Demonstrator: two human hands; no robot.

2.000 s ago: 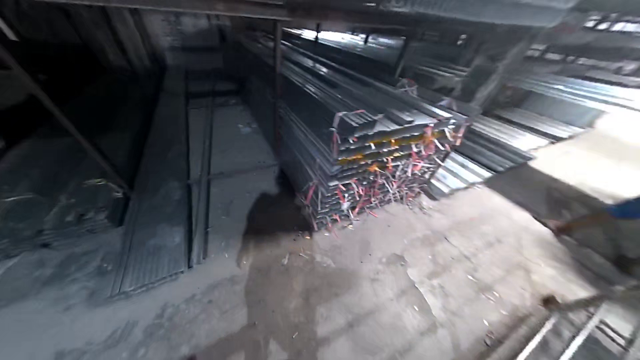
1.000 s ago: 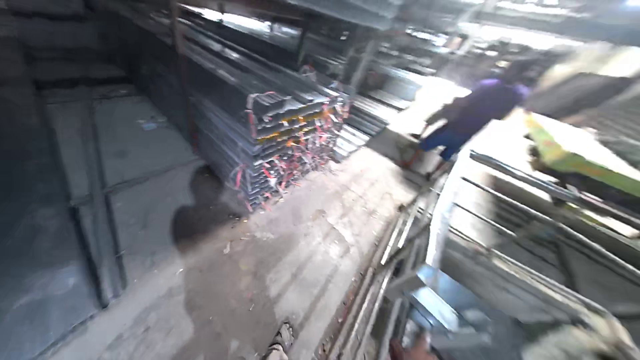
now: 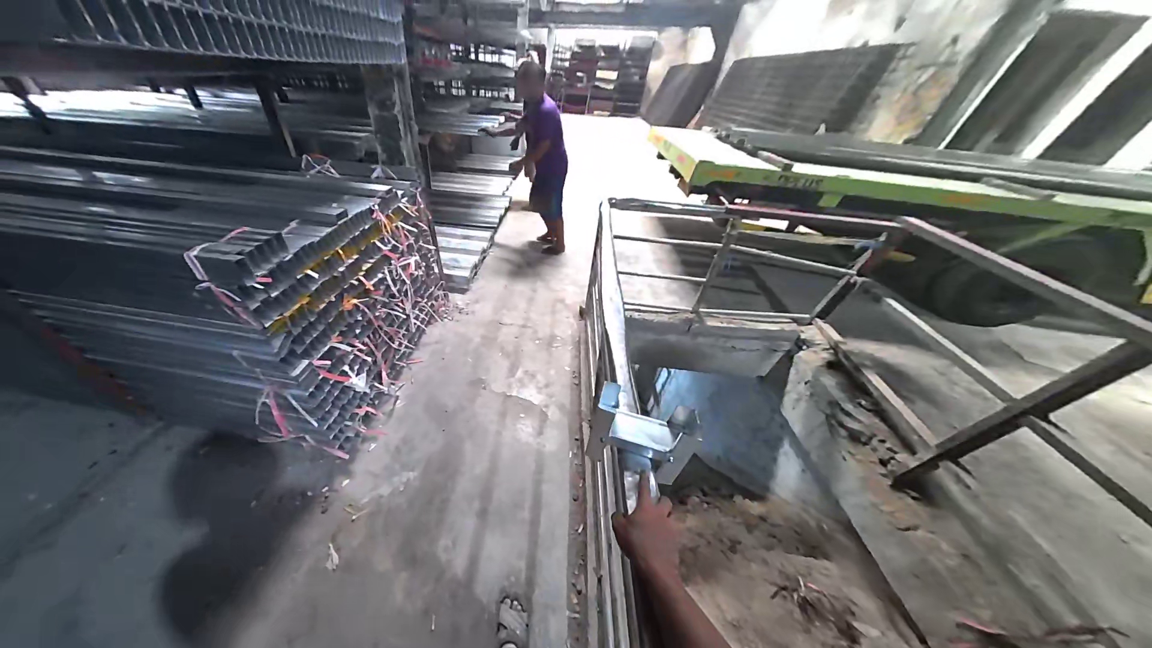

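My right hand (image 3: pixel 646 531) is at the top rail of a metal railing (image 3: pixel 615 333), its index finger stretched forward to just below a bent sheet-metal piece (image 3: pixel 641 434). Whether the other fingers close round the rail cannot be made out. The shiny piece, with folded edges, sits across the rail in front of the fingertip. My left hand is out of view. Left of the walkway lies a large stack of metal channel profiles (image 3: pixel 297 270), its ends bound with pink, white and yellow ties.
A person (image 3: pixel 545 153) in a purple shirt stands by racked metal profiles (image 3: pixel 468 211). The railing surrounds a floor opening (image 3: pixel 729 414) with debris beside it. Beyond is a green flatbed trailer (image 3: pixel 900 184). My sandalled foot (image 3: pixel 512 621) is on the concrete walkway (image 3: pixel 468 450).
The view has swung right and up to the railing and trailer. My right hand, barely visible at the bottom edge one second ago, now shows plainly near the sheet-metal piece.
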